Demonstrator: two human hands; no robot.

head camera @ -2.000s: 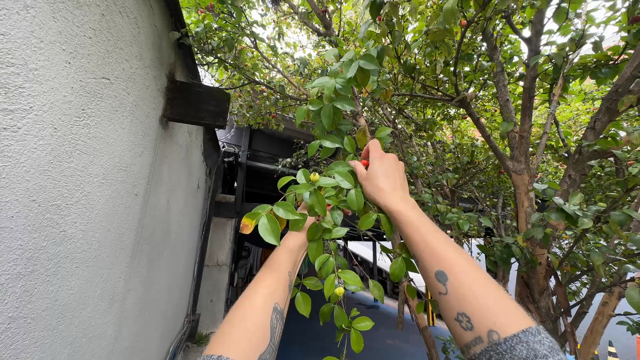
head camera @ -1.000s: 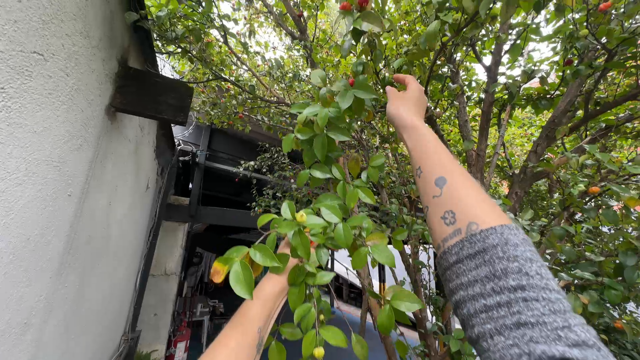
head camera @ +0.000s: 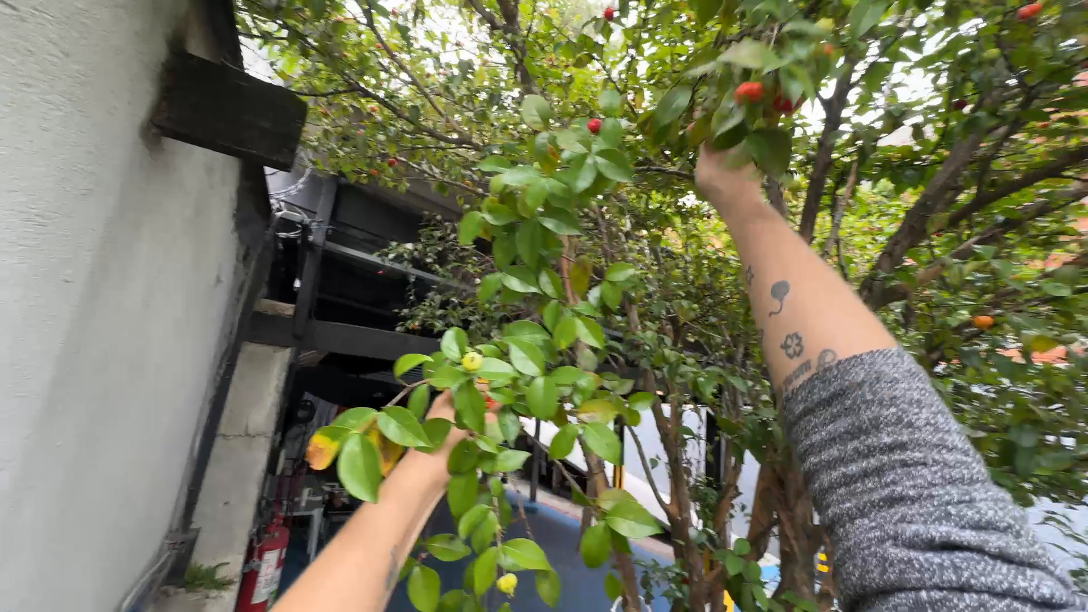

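My right hand [head camera: 727,174] is raised at the upper right among the leaves of a fruit tree, its fingers mostly hidden by foliage. Right beside it hang a red fruit [head camera: 749,92] and a second, partly covered red one. My left hand [head camera: 446,421] is lower, behind a leafy branch [head camera: 541,395], its fingers largely covered; a bit of red shows by them. On that branch are a yellow-green fruit [head camera: 472,361] and another [head camera: 507,583] near its lower end. A small red fruit [head camera: 594,125] sits at the branch's top.
A rough pale wall [head camera: 102,340] with a dark wooden beam end [head camera: 229,110] jutting out stands at the left. A red fire extinguisher [head camera: 265,565] is below it. Thick tree limbs [head camera: 926,212] spread at the right, with an orange fruit [head camera: 983,322] among leaves.
My right hand has left the middle branch near my left hand and reached up and right into the foliage by the red fruits. My left hand stays behind the lower leaves. The view has shifted.
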